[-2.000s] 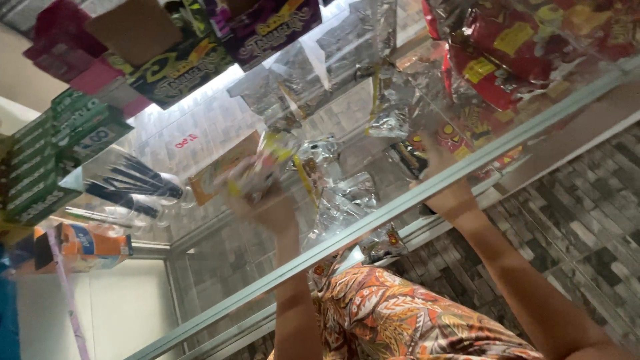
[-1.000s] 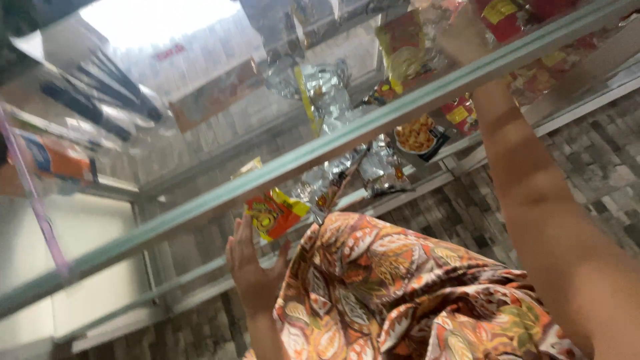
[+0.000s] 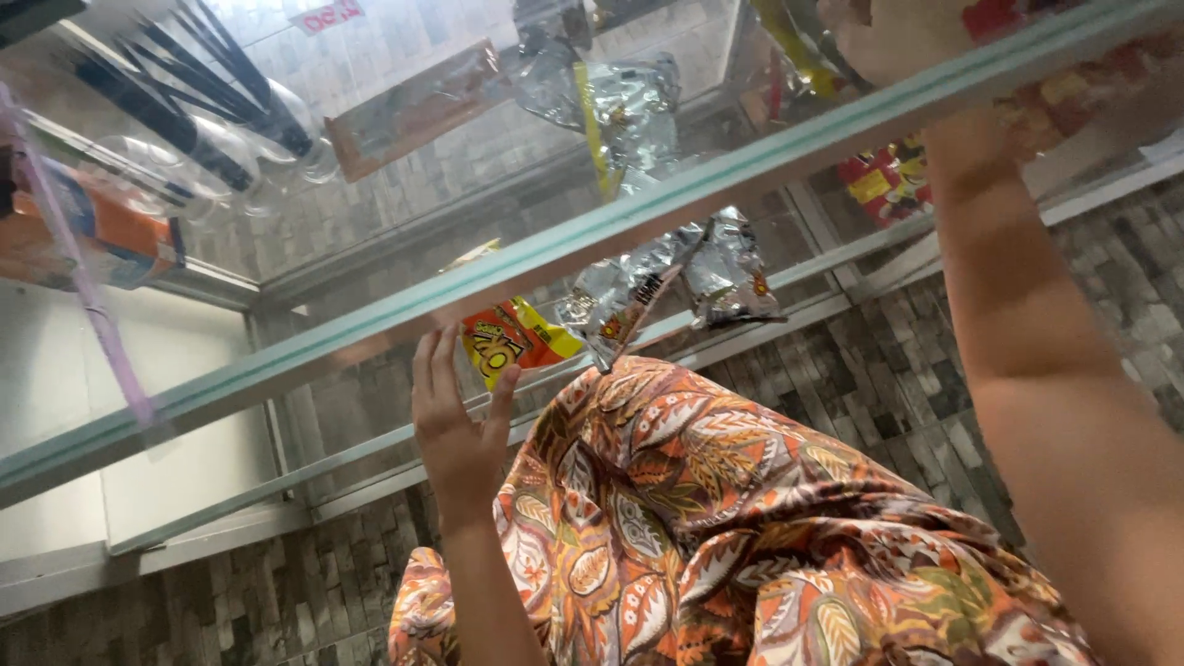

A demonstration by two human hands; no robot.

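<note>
My left hand (image 3: pixel 458 416) is at the front edge of the glass display case (image 3: pixel 592 231), thumb and fingers spread around an orange and yellow snack packet (image 3: pixel 509 340); whether it grips the packet is unclear. Silver snack packets (image 3: pixel 647 287) lie just right of that packet, and one more silver packet (image 3: pixel 634 116) shows through the glass top. At the upper right, my right hand (image 3: pixel 893 42) shows blurred through the glass, beside a yellowish packet (image 3: pixel 800 46). Its fingers are partly cut off by the frame, so its hold cannot be made out.
The thick glass edge runs diagonally over both hands. At left stand clear cups with dark sticks (image 3: pixel 222 102), an orange and blue pack (image 3: pixel 92 227) and a lilac strip (image 3: pixel 79 259). Red and yellow packets (image 3: pixel 888 180) are at right. Patterned cloth (image 3: pixel 721 518) covers my lap.
My left hand, seen through the glass two seconds ago, is now at the case's front edge by the orange packet. My right hand has moved to the upper right. The view has shifted.
</note>
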